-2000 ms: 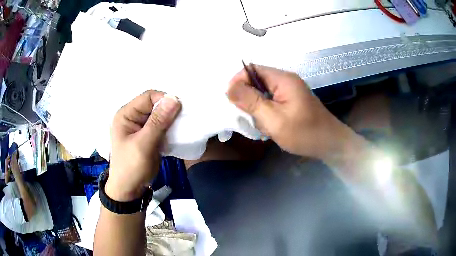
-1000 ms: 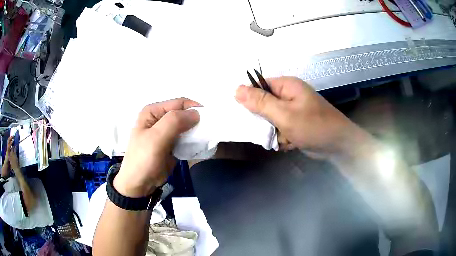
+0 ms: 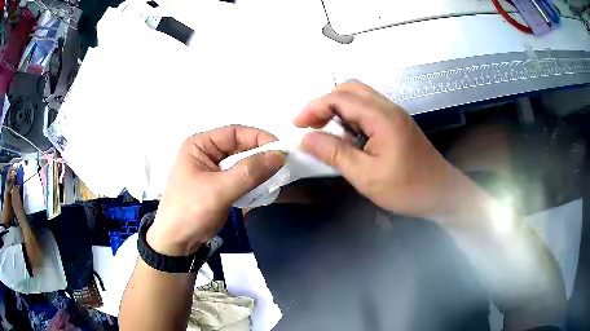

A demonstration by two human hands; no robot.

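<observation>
A white garment is spread over the table, with its near edge lifted between my hands. My left hand pinches the folded white edge between thumb and fingers; a dark watch band is on the wrist. My right hand is close to its right, with thumb and index finger at the cloth edge. Dark snips are partly visible inside my right hand; their tips are hidden or blurred. A black patch lies at the upper left of the garment.
Red-handled scissors lie by a purple card at the upper right. A ruler strip runs along the table's front edge. Another person is at the lower left, near a blue crate. Beige cloth lies below.
My left hand has moved right and turned the cloth edge. My right hand has turned inward, closer to my left hand, and the snips' blades no longer show clearly.
</observation>
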